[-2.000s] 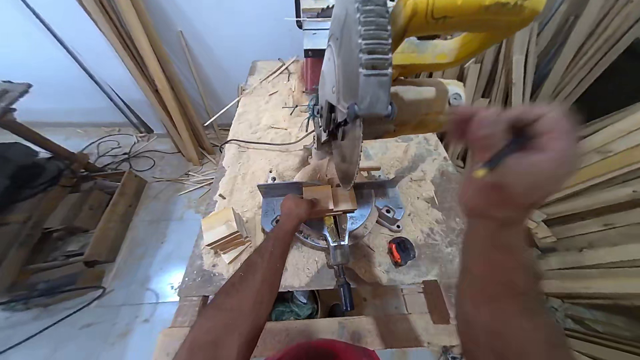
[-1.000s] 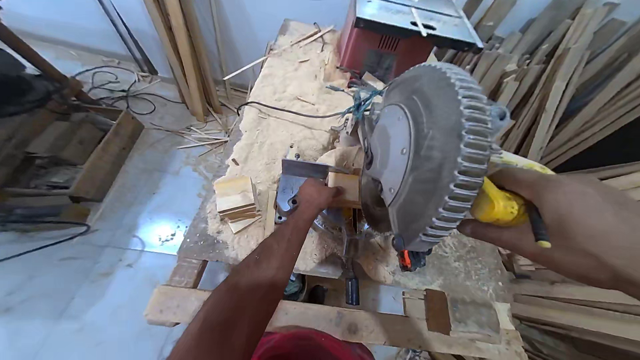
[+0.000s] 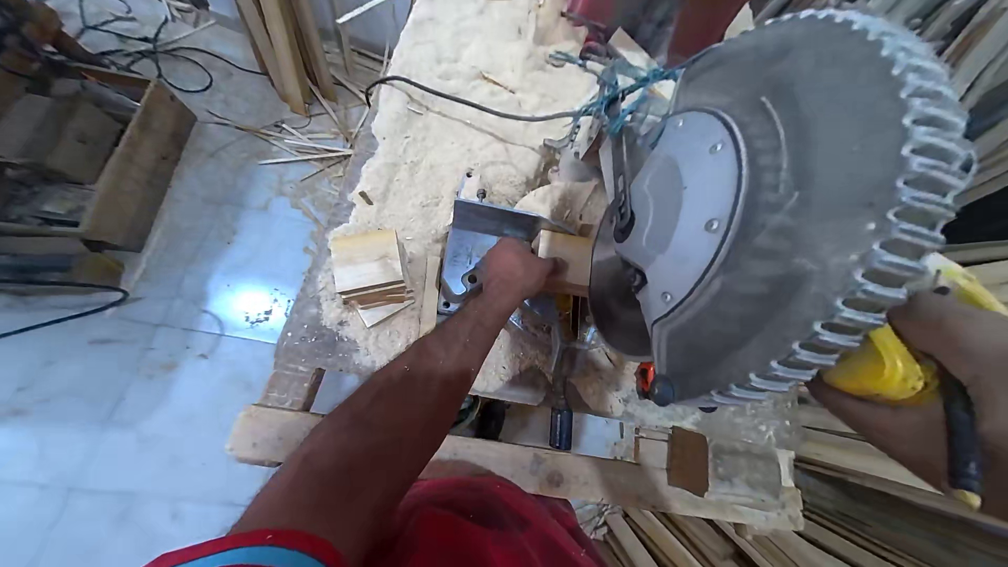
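My left hand (image 3: 516,272) presses a small wooden block (image 3: 565,258) against the metal fence (image 3: 504,219) of a miter saw, just left of the blade. My right hand (image 3: 929,378) is closed around the saw's yellow handle (image 3: 882,366), with a dark pencil-like marking tool (image 3: 962,441) also held between its fingers. The round saw blade (image 3: 622,303) shows below the grey blade guard (image 3: 787,189), close beside the block. Whether the blade touches the wood, or is spinning, I cannot tell.
A stack of cut wood pieces (image 3: 366,264) sits left of the saw on the sawdust-covered bench (image 3: 449,118). A black cable (image 3: 472,106) crosses the sawdust. An orange and black object (image 3: 646,378) lies partly behind the guard. Timber strips (image 3: 661,539) lie at lower right.
My right hand, raised free at the right two seconds ago, has taken the yellow handle, and the saw head has come down towards the block. My left hand stays at the block. The view has shifted.
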